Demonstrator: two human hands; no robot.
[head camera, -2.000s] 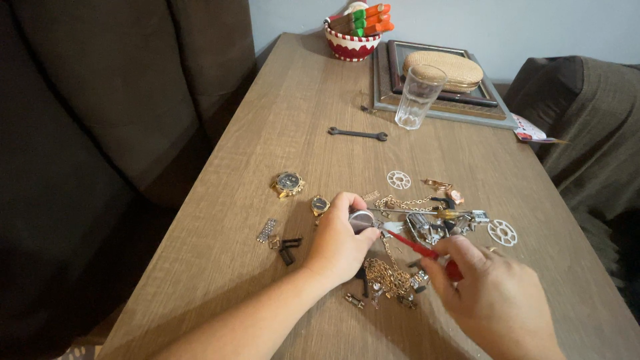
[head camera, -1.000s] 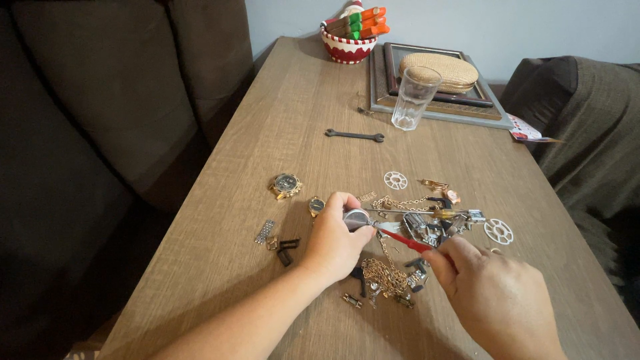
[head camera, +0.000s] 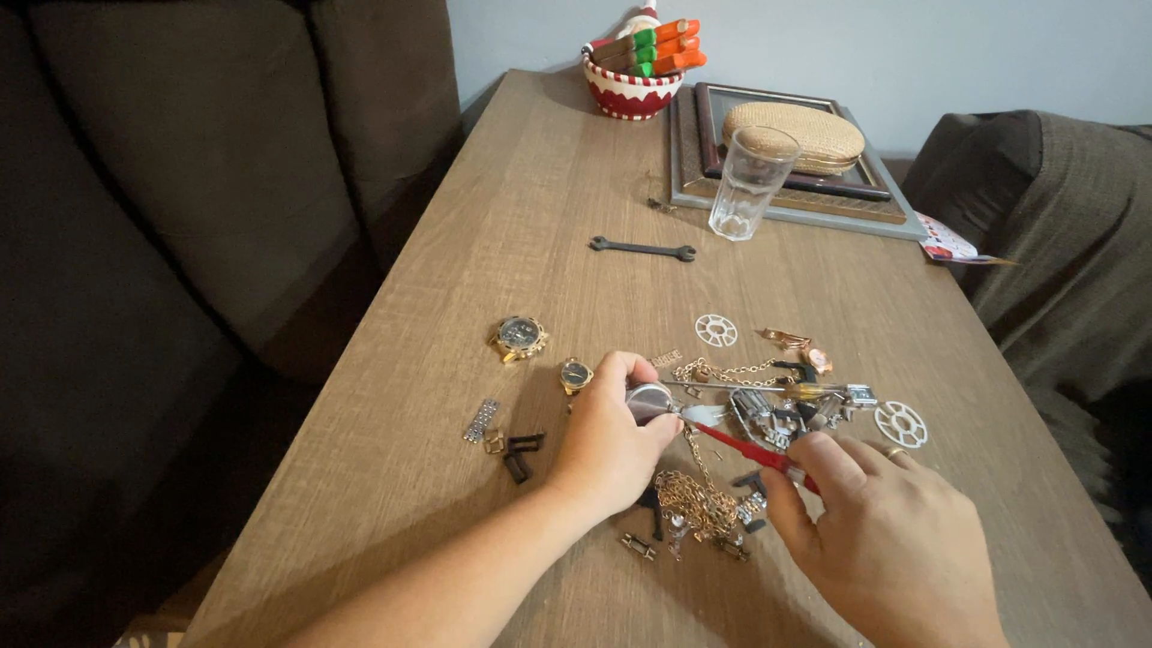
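Pinched between the thumb and fingers of my left hand (head camera: 612, 441) is a round metal watch case (head camera: 648, 403). My right hand (head camera: 877, 522) grips a red-handled tool (head camera: 742, 445), its tip close to the case's right edge; whether they touch is unclear. A heap of gold-coloured chain (head camera: 697, 504) lies below the hands. Beyond them are a screwdriver with a translucent handle (head camera: 810, 391) and a pile of metal watch parts (head camera: 765, 418). A large gold-coloured watch (head camera: 519, 336) and a smaller one (head camera: 574, 373) lie to the left, near a metal bracelet piece (head camera: 481, 420) and black links (head camera: 517, 454).
An open-end wrench (head camera: 643, 248) lies mid-table. Farther back stand a drinking glass (head camera: 751, 184), stacked picture frames (head camera: 688, 184) under a woven case (head camera: 796, 135), and a red-and-white bowl (head camera: 633, 94). White spoked discs (head camera: 716, 330) lie beyond and right of the hands. Dark upholstered seats flank the table.
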